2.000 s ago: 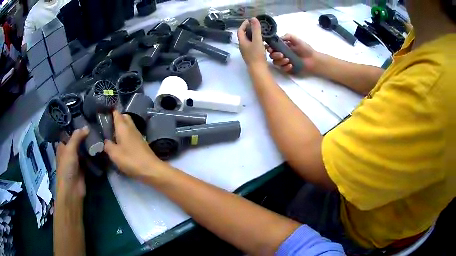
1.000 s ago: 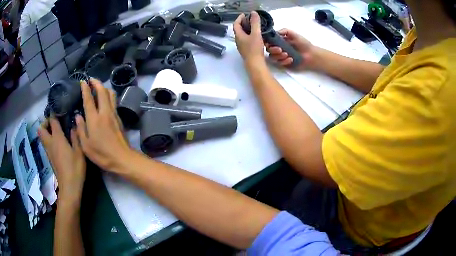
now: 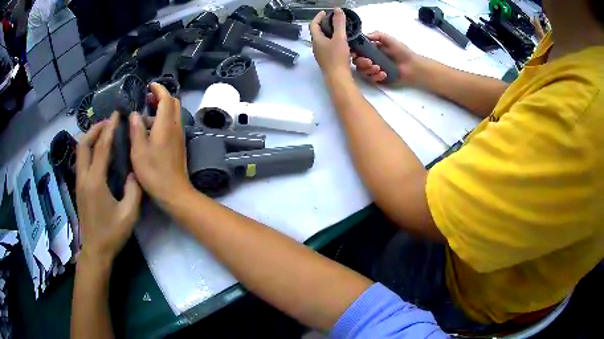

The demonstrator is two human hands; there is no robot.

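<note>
My left hand (image 3: 106, 179) and my right hand (image 3: 157, 142) hold a dark grey mini fan (image 3: 120, 155) between them at the left, its handle upright between the palms. Its round head seems to be at the top, near a spoked grille; overlap with other fans makes this hard to tell. A grey fan with a yellow-green sticker (image 3: 268, 163) lies right of my right hand. A white fan (image 3: 275, 118) lies behind it. My right fingers partly hide the fans behind them.
Many grey fans (image 3: 222, 40) are heaped at the back. Flat light-blue cartons (image 3: 41, 218) stand at the left; small greyish boxes (image 3: 56, 59) are stacked behind. A person in a yellow shirt (image 3: 516, 179) at the right holds a grey fan (image 3: 372, 56). A white sheet (image 3: 291, 205) covers the bench.
My hands moved from the clustered fans at the left to around one upright fan. Another fan now shows beside the cartons. The white fan and the person's hands look nearly unchanged.
</note>
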